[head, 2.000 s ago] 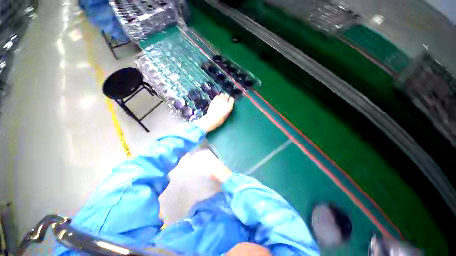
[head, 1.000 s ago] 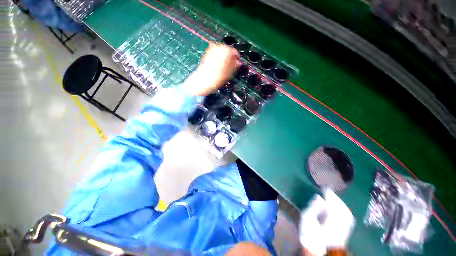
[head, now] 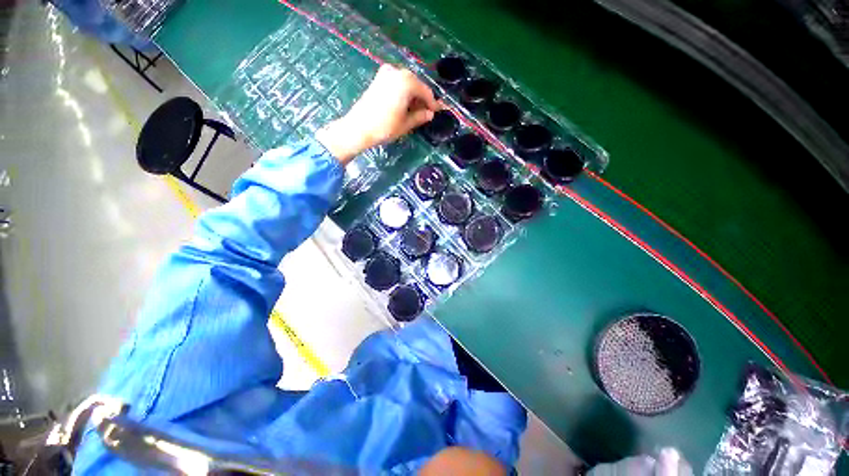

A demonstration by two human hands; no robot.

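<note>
My bare left hand (head: 396,104) is over the upper left part of the filled clear trays. Its thumb and fingers are pinched close to a round black unit (head: 439,127); whether they grip the unit or the tray is hidden. Clear blister trays (head: 535,219) hold rows of black units; two units show bright, shiny faces. My gloved right hand (head: 642,464) is cut off by the bottom edge, with only white fingers showing. It lies below the round screw dish (head: 645,363), which shows a grey dimpled surface partly covered by black bits.
A green bench mat (head: 521,307) with red and white lines bears the trays. Clear trays with pockets (head: 298,88) lie at the upper left. A crinkled plastic bag (head: 791,432) is at the lower right. A black stool (head: 170,135) stands left of the bench.
My left hand is now above and left of most units, uncovering several. My gloved right hand has moved down, mostly out of the picture; the orange piece seen by it earlier no longer shows.
</note>
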